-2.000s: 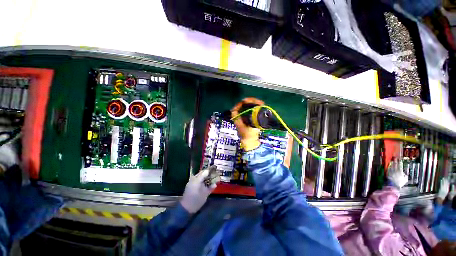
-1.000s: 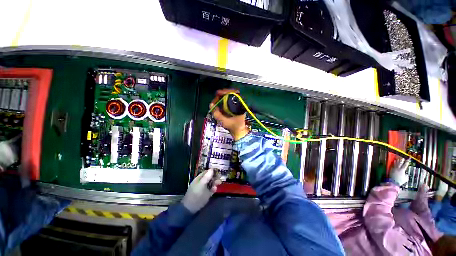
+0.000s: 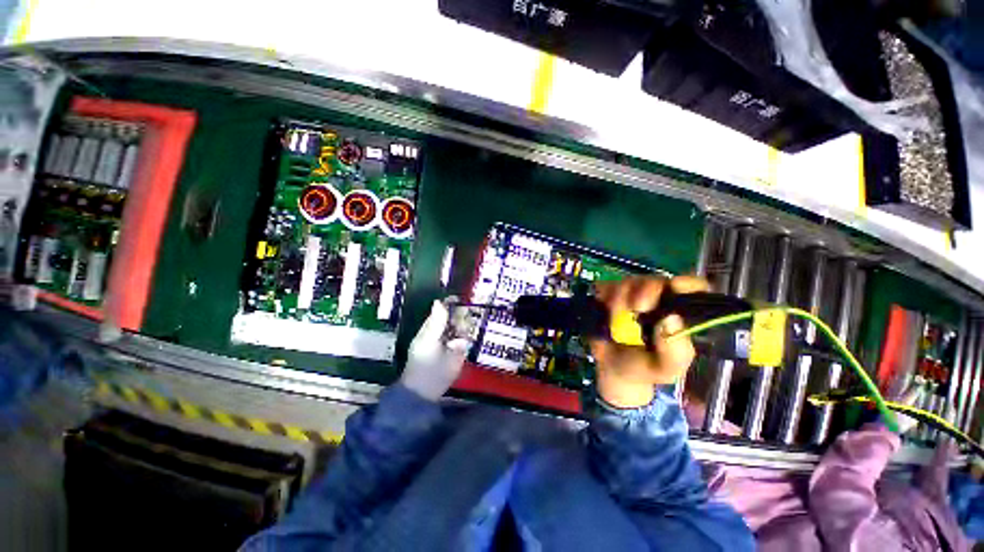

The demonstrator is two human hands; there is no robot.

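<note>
My right hand (image 3: 639, 334), ungloved, grips the black and yellow electric screwdriver (image 3: 572, 315), which lies nearly level with its thin bit pointing left. My left hand (image 3: 435, 356), in a white glove, holds a small cluster of metallic screws (image 3: 464, 321) at its fingertips. The bit's end is at these screws; whether it touches one is unclear. Below the tool, the dense circuit board (image 3: 522, 258) with white blocks lies beside a red strip (image 3: 518, 387) on a green pallet (image 3: 604, 192).
A board with three toroids (image 3: 359, 209) lies left, and a red-edged board (image 3: 92, 199) farther left. Metal rollers (image 3: 768, 257) are right. Black bins (image 3: 745, 102) and a screw tray (image 3: 917, 129) stand on the white shelf. A person's pink sleeve (image 3: 858, 474) is at right.
The screwdriver has swung from upright over the board to nearly level, its bit now at my left fingertips. My right hand has moved right and down. The whole view has shifted.
</note>
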